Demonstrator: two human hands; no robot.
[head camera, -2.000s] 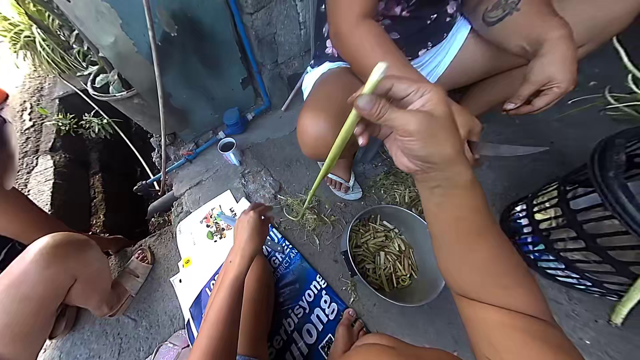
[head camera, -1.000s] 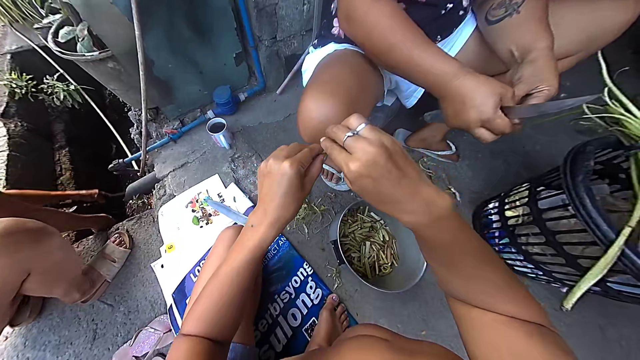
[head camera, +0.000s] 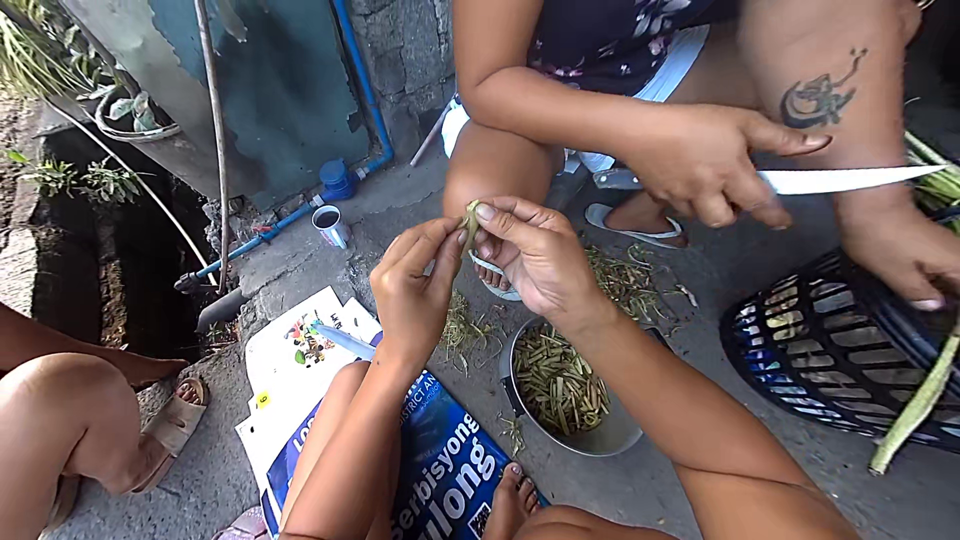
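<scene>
My left hand (head camera: 416, 289) and my right hand (head camera: 536, 259) meet near the middle of the view, pinching a short piece of green plant stalk (head camera: 471, 225) between their fingertips. Below my right forearm sits a metal pot (head camera: 626, 442) partly filled with cut stalk pieces (head camera: 559, 382). Thin green peelings (head camera: 465, 330) lie on the ground left of the pot, and more lie behind it. A knife blade (head camera: 346, 341) shows beside my left wrist, over a printed sheet; its handle is hidden.
Opposite, a person's hand (head camera: 705, 161) holds a knife (head camera: 840, 180). A black plastic basket (head camera: 825, 345) with a long stalk (head camera: 919, 405) stands at right. A mug (head camera: 331, 226) of dark liquid, printed sheets (head camera: 277, 352), a blue tarpaulin (head camera: 450, 457) and another person's sandaled foot (head camera: 169, 420) are at left.
Two seconds ago my right hand held up a long stalk; now both hands pinch a short piece. The other person's knife hand has moved away from their other hand, which is now at the basket.
</scene>
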